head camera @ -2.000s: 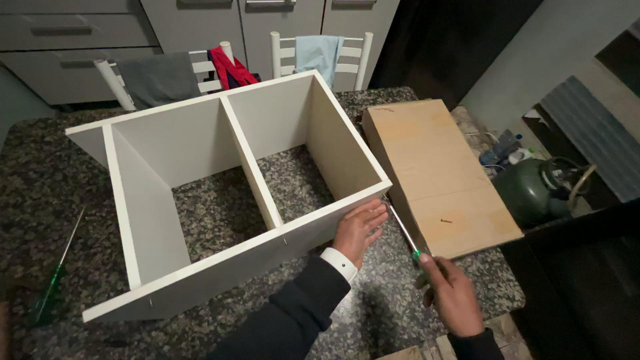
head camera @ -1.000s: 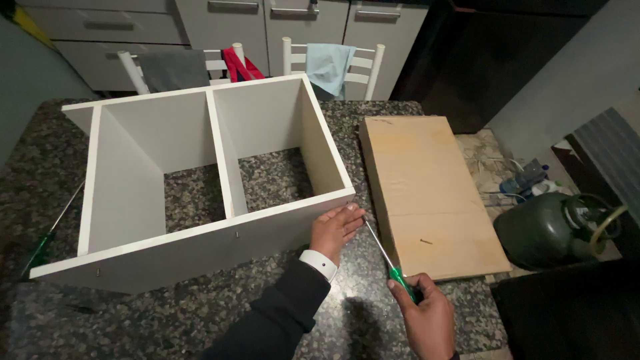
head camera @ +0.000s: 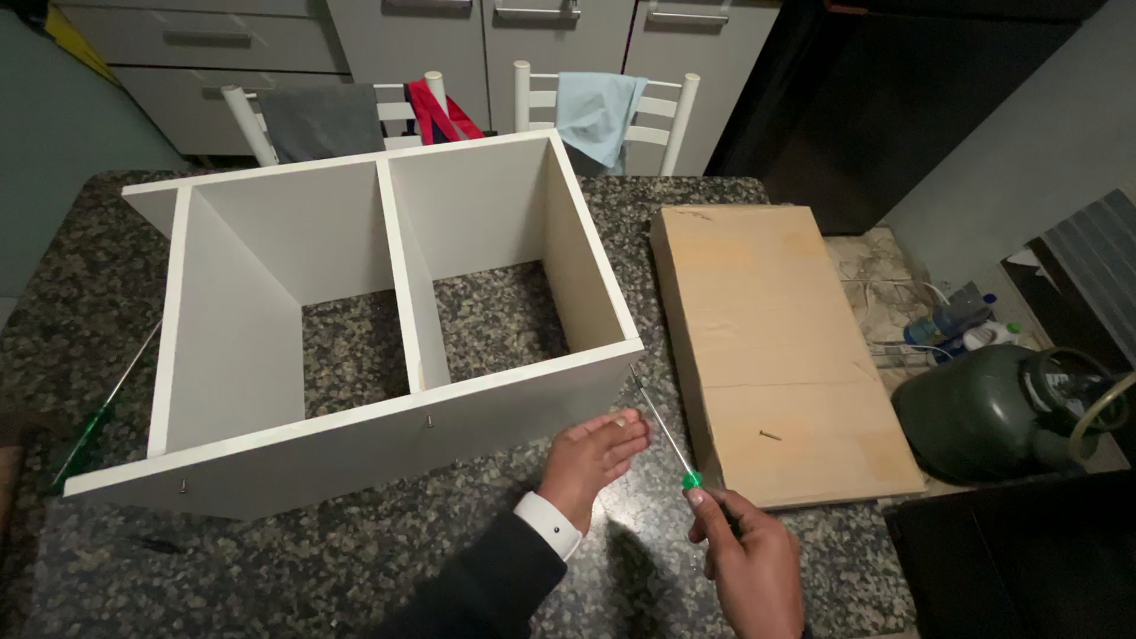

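Observation:
A white board cabinet frame with one divider lies open side up on the granite table. My right hand grips the green handle of a screwdriver, whose tip is close to the frame's near right corner. A screw seems to be at that tip, too small to tell for sure. Beside the shaft, my left hand has its fingers extended and holds nothing visible. Screws stick out from the frame's near side panel. A loose screw lies on a cardboard box.
A second green-handled screwdriver is left of the frame on the granite table. White chairs with cloths stand behind the table. A gas cylinder and bottles are beyond the box at right.
My left hand has come away from the frame's near right corner. The right hand still holds the screwdriver toward that corner.

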